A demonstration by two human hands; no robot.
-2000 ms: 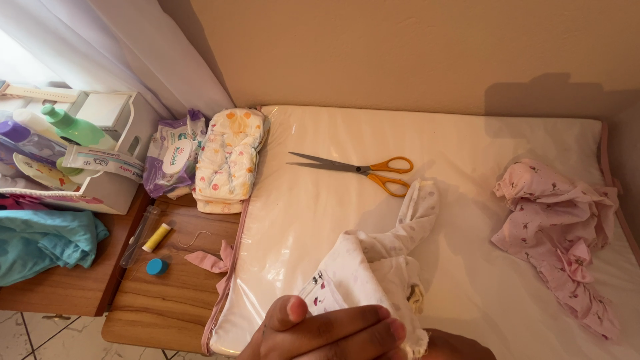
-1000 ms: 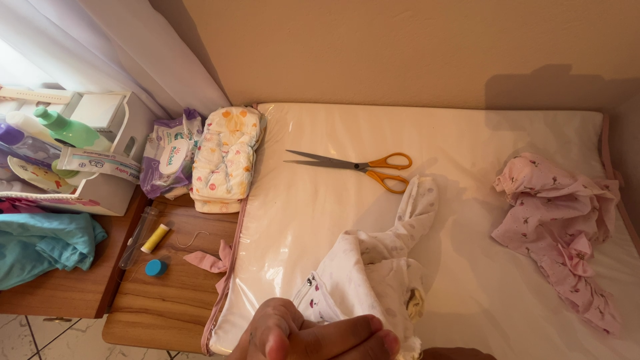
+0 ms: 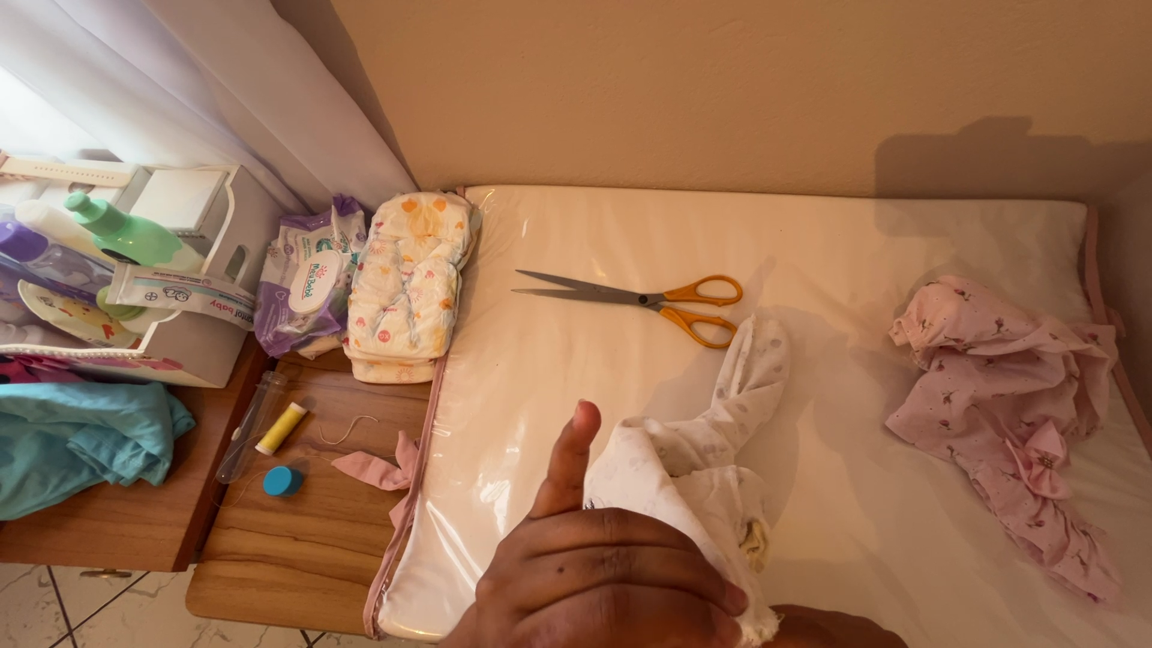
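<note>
My left hand (image 3: 603, 567) is at the bottom middle, its index finger raised and the other fingers curled over a white patterned cloth garment (image 3: 666, 468). Only a strip of my right hand (image 3: 837, 627) shows at the bottom edge, beside the garment's frayed lower end; its fingers are hidden. The garment lies on a plastic-covered changing pad (image 3: 558, 360), a narrow part of it reaching up toward scissors with orange handles (image 3: 643, 299), whose blades are apart. To the right lies a crumpled pink garment with a bow (image 3: 1008, 396).
Left of the pad are folded diapers (image 3: 405, 288), a wipes pack (image 3: 306, 279), a yellow thread spool (image 3: 282, 428), a clear tube (image 3: 252, 427), a blue cap (image 3: 283, 481) and a pink fabric bow (image 3: 382, 463). Farther left are a white organizer (image 3: 202, 351) with bottles and a turquoise cloth (image 3: 81, 441).
My left index finger now points up, apart from the curled fingers. The scissors and the pink garment have not moved.
</note>
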